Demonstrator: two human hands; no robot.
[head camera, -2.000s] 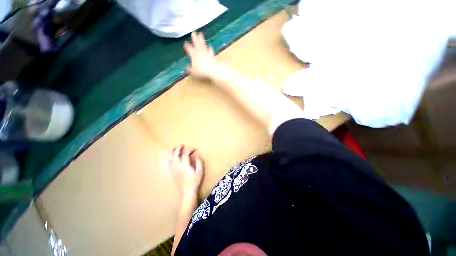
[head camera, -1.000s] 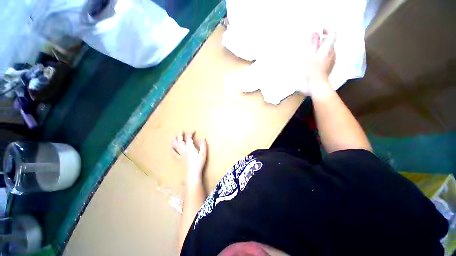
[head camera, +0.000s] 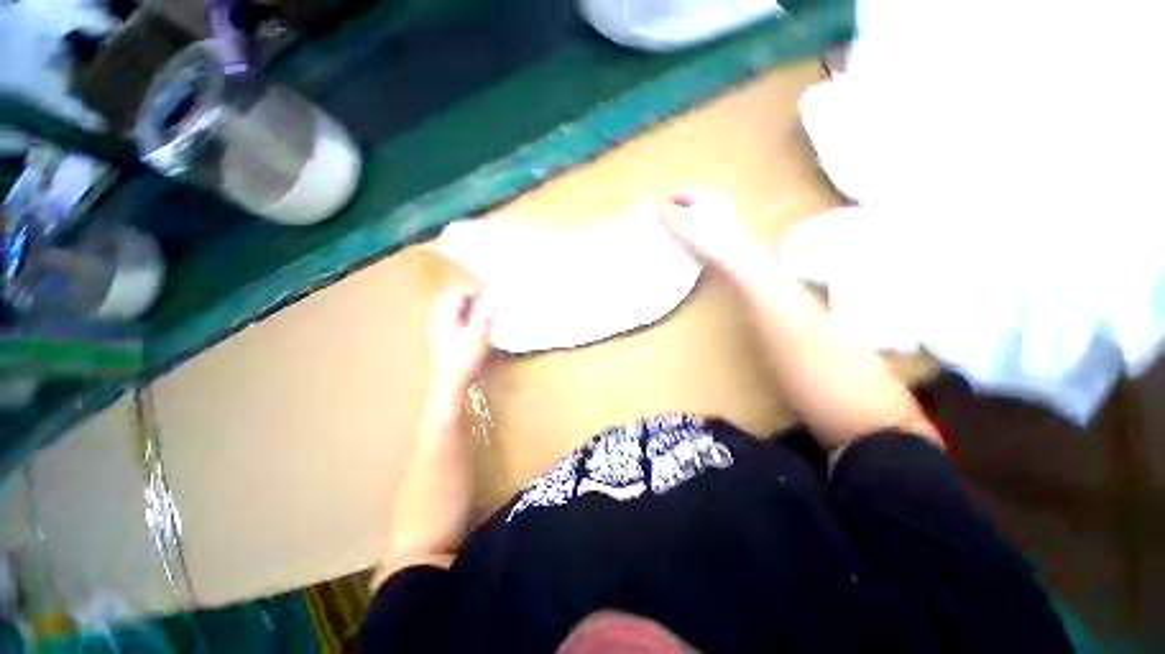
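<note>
A single thin white plastic bag (head camera: 581, 281) is stretched between my two hands just over the cardboard bench cover (head camera: 294, 409). My left hand (head camera: 460, 326) is at the bag's left end, fingers closed on its edge. My right hand (head camera: 703, 228) pinches the bag's right end. The bag glares, so its folds and opening cannot be made out. A large pile of white poly bags (head camera: 997, 166) lies at the bench's right end, near my right forearm.
Beyond the worn green edge rail, the dark green conveyor belt (head camera: 409, 115) carries a clear cup unit (head camera: 275, 153) with a white end. Another cup unit (head camera: 109, 275) stands further left. A bagged item (head camera: 671, 15) is at the top edge. A brown carton (head camera: 1060, 466) is at the right.
My right hand has come from the bag pile to the bench middle with a white bag. My left hand has left the bare cardboard and taken the bag's other end. The view has turned.
</note>
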